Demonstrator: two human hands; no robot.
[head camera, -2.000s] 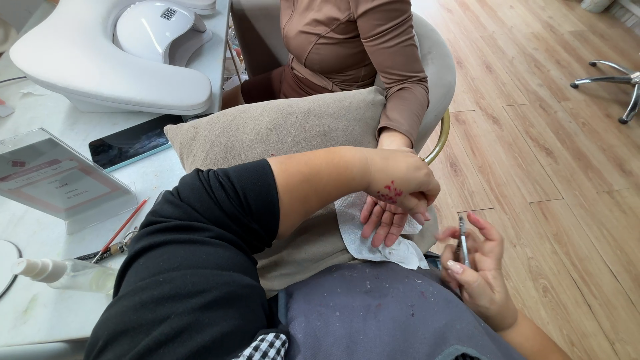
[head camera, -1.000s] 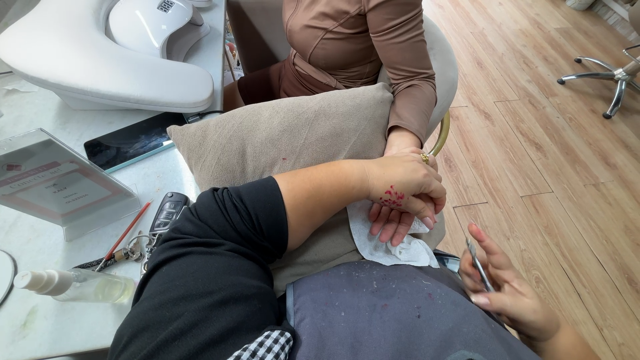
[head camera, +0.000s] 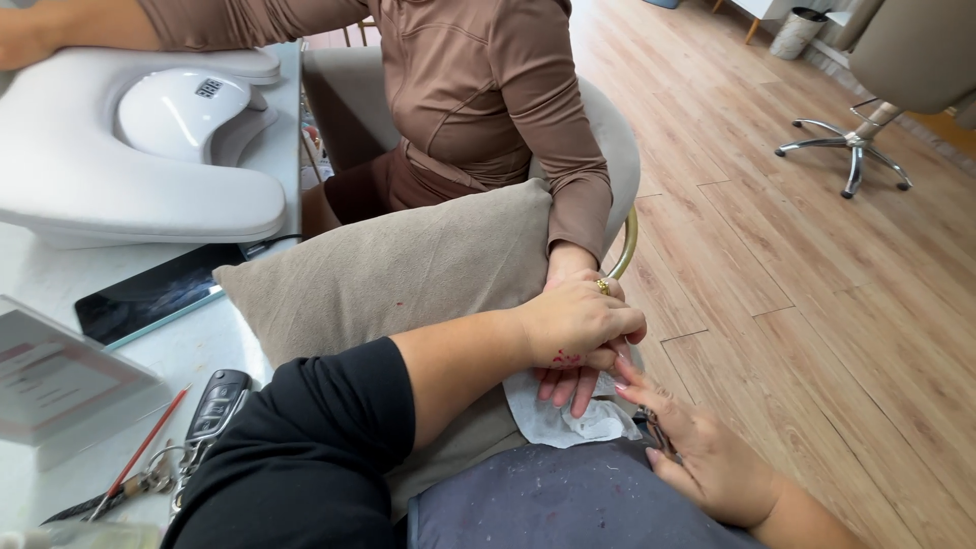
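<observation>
My left hand (head camera: 576, 324), with a gold ring and red marks on its skin, is closed around the fingers of a seated person's hand (head camera: 568, 385). That hand lies over a white paper towel (head camera: 541, 423) at the end of a beige cushion (head camera: 396, 274). A crumpled white wipe (head camera: 598, 427) lies on the towel. My right hand (head camera: 679, 435) has its fingertips at the held hand's fingers, and a slim metal tool (head camera: 656, 431) is held in its palm, partly hidden by the fingers.
On the table at left are a white armrest (head camera: 145, 206), a nail lamp (head camera: 175, 114), a phone (head camera: 152, 293), a car key (head camera: 217, 404), a red thin brush (head camera: 149, 442) and a sign holder (head camera: 61, 381). A wheeled chair (head camera: 858, 141) stands at right on the wood floor.
My right hand has moved up and left to the person's fingers, the metal tool now lower in its grip. The seated person's other arm has come over the armrest.
</observation>
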